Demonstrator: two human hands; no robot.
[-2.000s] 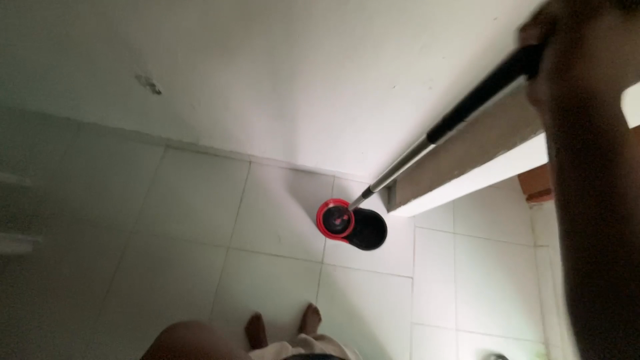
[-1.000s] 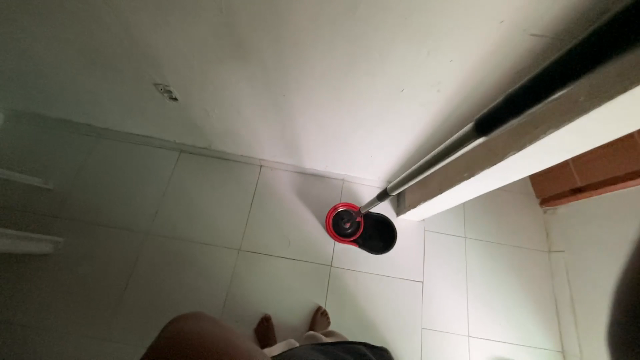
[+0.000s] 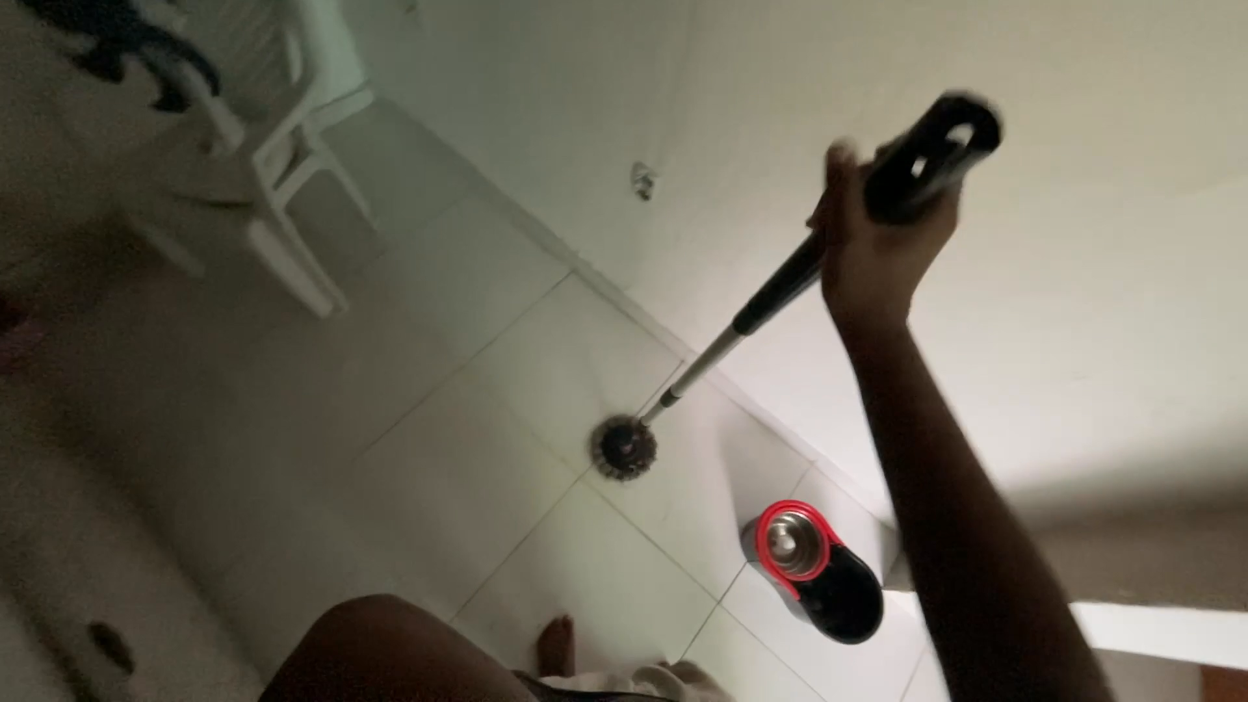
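My right hand point(image 3: 882, 234) is closed around the black grip of a spin mop point(image 3: 780, 288), near its top end, which has a hanging hole. The pole slants down to the left, and its round mop head point(image 3: 624, 448) is on or just above the white floor tiles. To the right of the head stands a black mop bucket point(image 3: 846, 597) with a red-rimmed metal spin basket point(image 3: 795, 541), which holds nothing visible. My left hand is out of view.
A white plastic chair point(image 3: 292, 258) stands at the upper left, with dark cloth point(image 3: 146, 49) near it. A pale wall point(image 3: 1053, 292) borders the tiled floor point(image 3: 526, 526). A wall end or ledge point(image 3: 1121, 556) lies right of the bucket. My bare foot point(image 3: 556, 645) is at the bottom.
The mop head has left the bucket's red-rimmed basket and is now over the floor to its left. My right hand is back in clear view on the grip. The view has swung left.
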